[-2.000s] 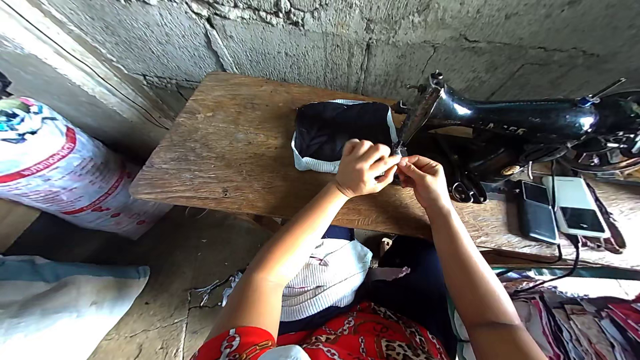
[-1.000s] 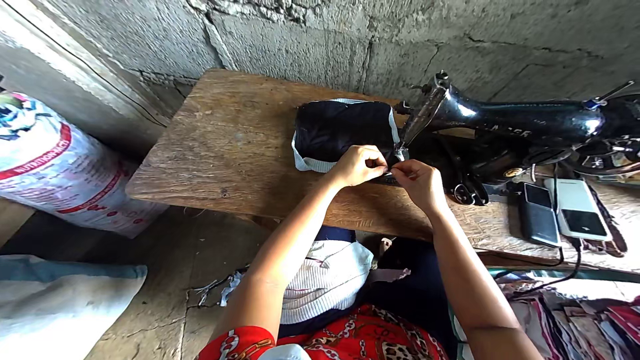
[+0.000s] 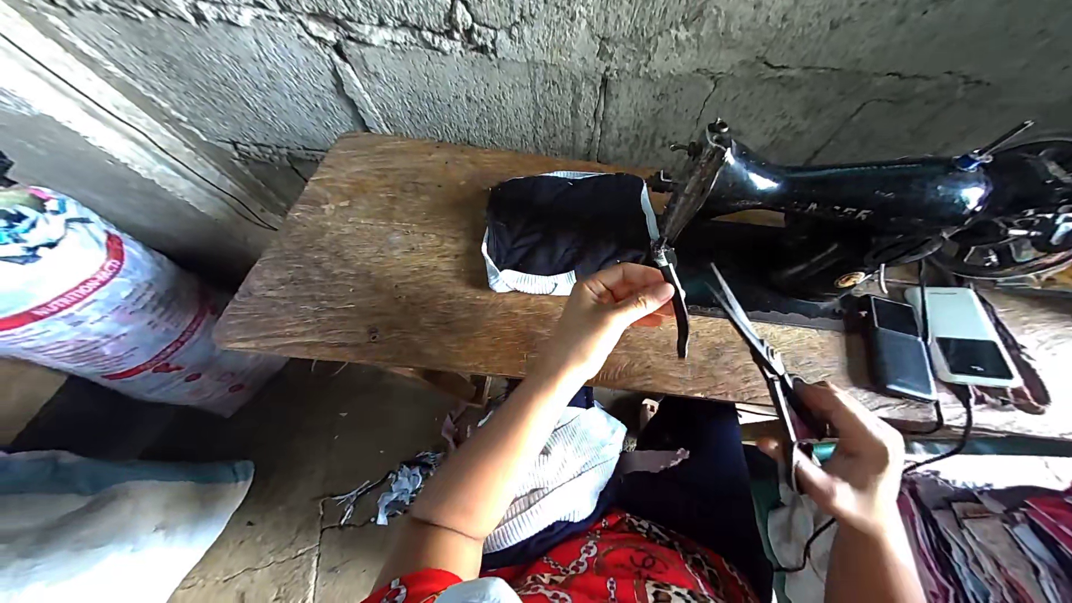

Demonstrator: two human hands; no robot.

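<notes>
My left hand [image 3: 624, 297] pinches a narrow dark fabric strip [image 3: 680, 322] just in front of the sewing machine's needle end; the strip's free end hangs over the wooden tabletop. In my right hand [image 3: 846, 444] is a pair of metal scissors [image 3: 766, 360], fingers in the handles, blades pointing up and left towards the strip without touching it. A black cloth piece with a white ribbed border [image 3: 569, 226] lies flat behind my left hand, its right edge by the presser foot. The black sewing machine [image 3: 854, 188] stands to the right.
Two phone-like devices [image 3: 900, 347] with cables lie at the right of the wooden tabletop [image 3: 368, 251]. A rough block wall [image 3: 519, 100] rises behind. A full printed sack [image 3: 126, 310] stands at the left. Folded fabrics [image 3: 988, 536] are at lower right, and pale ribbed cloth [image 3: 557, 469] is on my lap.
My right hand has left the spot beside my left hand at the needle end, moved right and towards me, and now holds scissors. The dark strip now shows hanging from my left fingers.
</notes>
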